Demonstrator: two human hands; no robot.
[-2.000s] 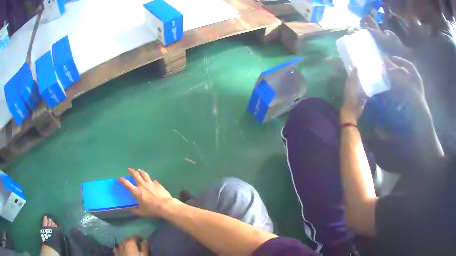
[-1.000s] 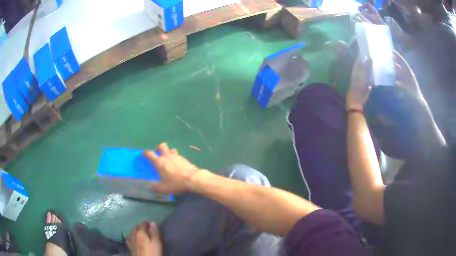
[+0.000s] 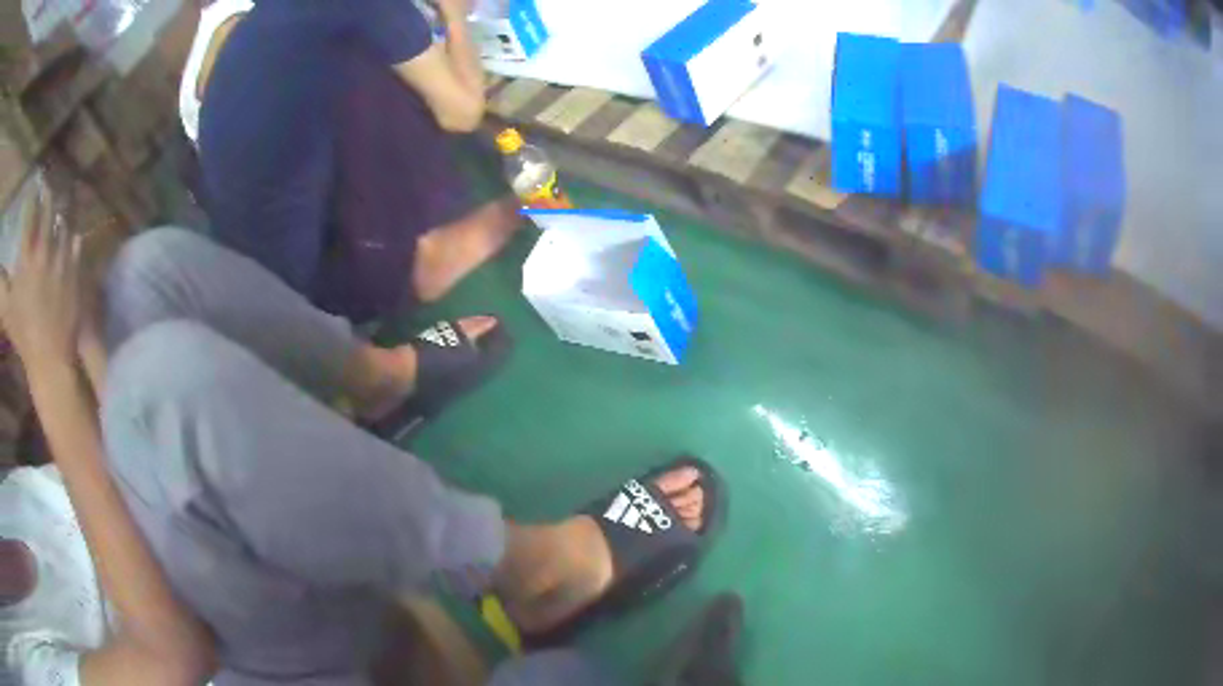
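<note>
Neither of my hands can be made out. A blurred skin-toned patch shows at the bottom edge, left of centre, and I cannot tell whose it is. An open retail box (image 3: 590,311) lies on the green floor, white with small dark print, a blue panel on its right and a blue flap at the top. Its open mouth faces up and left, and I see only pale inner walls.
A seated person in grey trousers (image 3: 268,456) and black slides (image 3: 655,536) is at left. Another seated person (image 3: 288,148) is behind. A bottle with an orange cap (image 3: 531,172) stands by the open box. Blue cartons (image 3: 935,121) stand on a pallet (image 3: 751,154) with white sheeting.
The view has swung left. My right hand and the blue-topped box it rested on have gone out of view, as has the person at right. The neighbour and bottle have come in.
</note>
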